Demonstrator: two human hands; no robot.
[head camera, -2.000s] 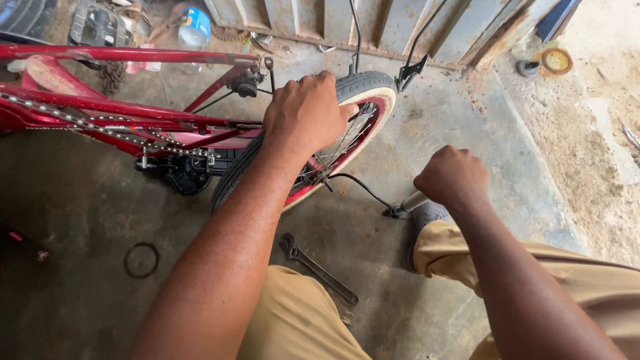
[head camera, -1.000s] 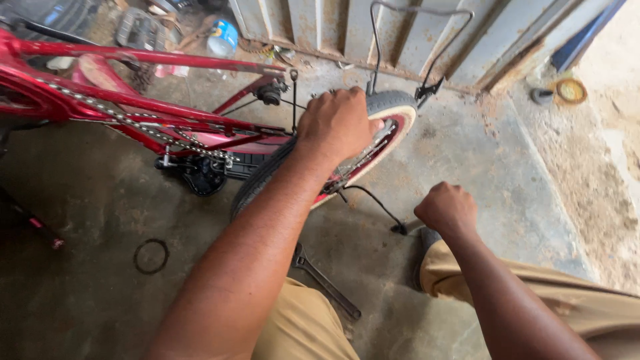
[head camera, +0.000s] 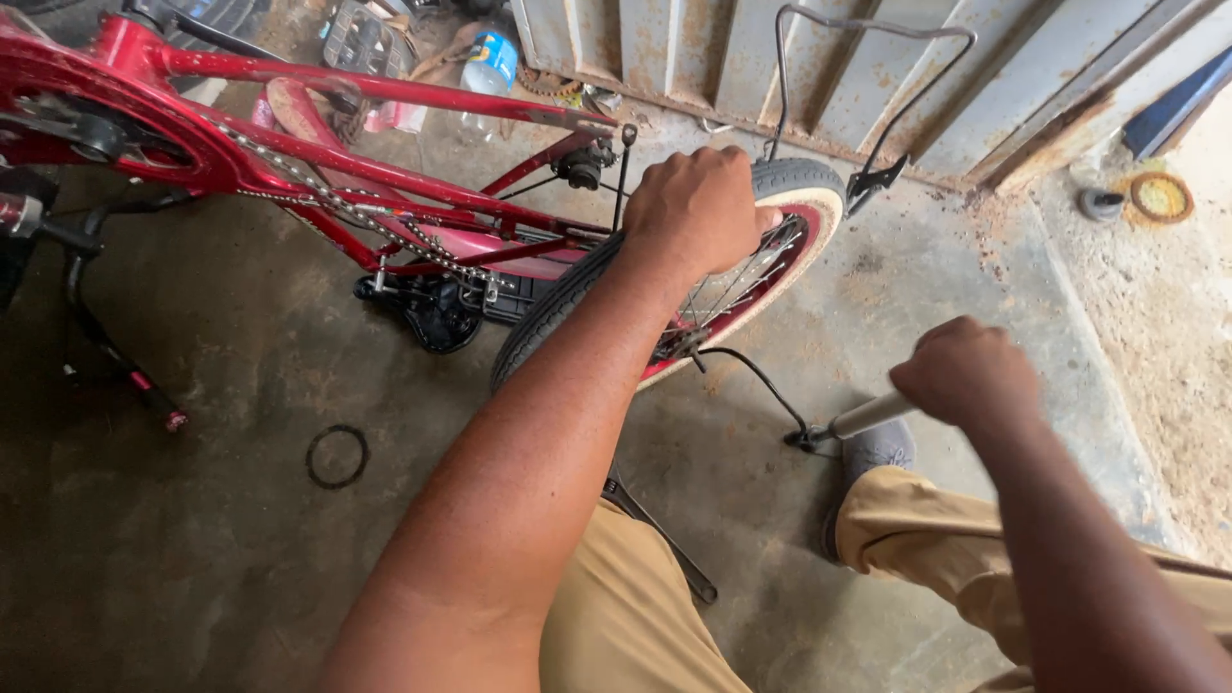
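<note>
My left hand (head camera: 695, 210) is closed over the tyre of a bicycle wheel (head camera: 807, 252) with a red rim and a dark tyre with a cream sidewall. Low at the right, my right hand (head camera: 967, 371) grips the upper end of a hand pump (head camera: 871, 414), whose pale barrel slants down to the floor beside my shoe. From the pump's foot a black hose (head camera: 770, 380) curves up to the wheel near its hub. The wheel stands apart from the rear dropouts of a red bicycle frame (head camera: 385, 173), which lies upturned at the left with its chain (head camera: 327, 197) hanging slack.
An adjustable wrench (head camera: 664, 534) lies on the concrete by my knee. Further left is a thin black ring (head camera: 337, 457). A black saddle (head camera: 443, 313) rests under the frame. Behind stand a plastic bottle (head camera: 489, 63) and a corrugated metal door (head camera: 674, 58); a bent wire stand (head camera: 881, 29) rises beyond the wheel.
The pump's pale barrel shows below my right hand now, while one second ago it was hardly visible there; the hand has risen from the pump's foot. My left hand stays on the tyre.
</note>
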